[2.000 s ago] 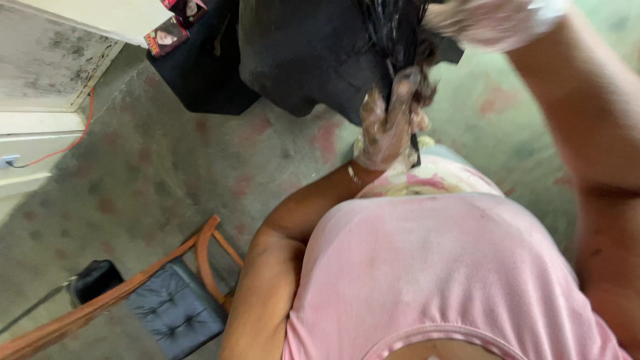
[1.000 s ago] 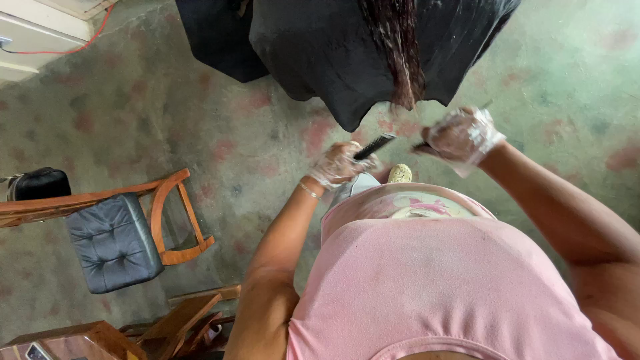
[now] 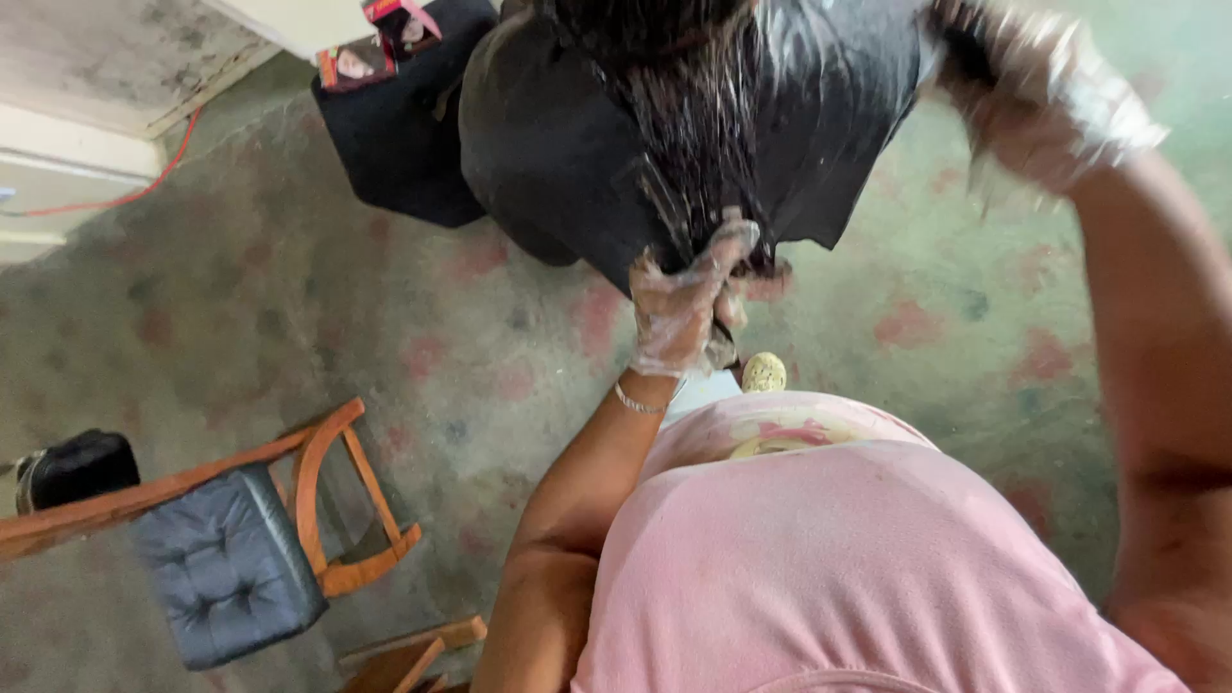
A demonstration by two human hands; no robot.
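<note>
Long dark, wet-looking hair (image 3: 703,125) hangs down the back of a seated person draped in a black cape (image 3: 568,144). My left hand (image 3: 688,294), in a clear plastic glove streaked with something, is closed around the lower lengths of the hair; a dark thin tool shows partly beneath its fingers. My right hand (image 3: 1035,101), gloved likewise and blurred, is raised at the upper right beside the cape, closed on a dark object whose kind I cannot tell. The person's head is mostly cut off by the top edge.
Two printed boxes (image 3: 356,65) lie on a black-covered surface (image 3: 395,144) left of the cape. At the lower left stands a wooden chair with a dark tufted cushion (image 3: 231,568). A red cord (image 3: 159,178) runs near the wall. The floor (image 3: 462,337) is mottled green and red.
One second ago both hands were below the cape, off the hair, with a dark tool in the left. Now my left hand has taken hold of the hair, and my right has moved up and right.
</note>
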